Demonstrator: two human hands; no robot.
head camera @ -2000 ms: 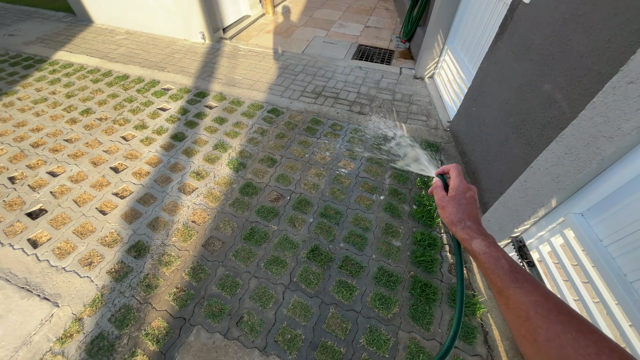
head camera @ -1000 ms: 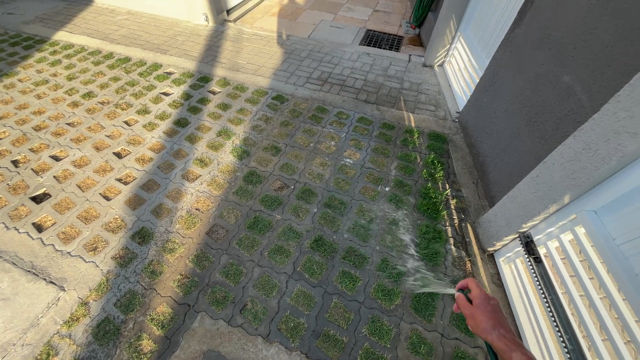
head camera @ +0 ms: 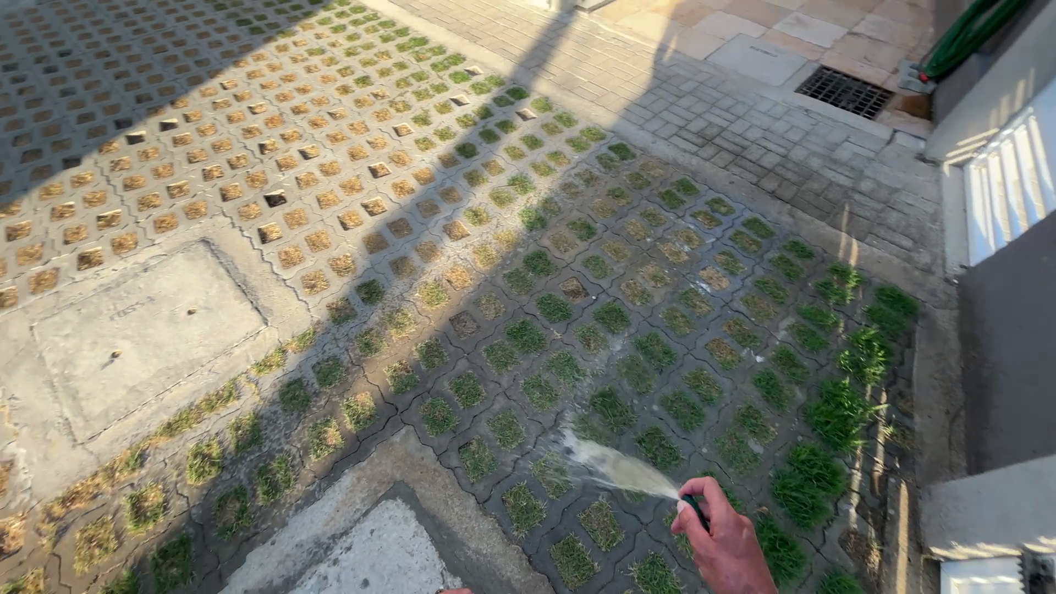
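Observation:
My right hand [head camera: 724,540], low and right of centre, is closed around the end of a green garden hose [head camera: 695,511]. A fan of water [head camera: 619,469] leaves the hose end toward the left, over concrete grass pavers [head camera: 594,359] with tufts of grass in their square openings. Most of the hose is hidden by the hand and the lower frame edge. Of my left hand, only a sliver of skin at the bottom edge may show, too little to tell.
Two concrete covers lie at the left [head camera: 148,330] and bottom [head camera: 371,544]. A metal drain grate [head camera: 845,92] and a coiled green hose [head camera: 973,37] are at the upper right. A grey wall [head camera: 1006,355] with white louvres [head camera: 1011,177] borders the right side.
The water jet, earlier aimed up and left toward the brick strip, now points left across the nearer pavers. The view has swung left, bringing the concrete covers further in.

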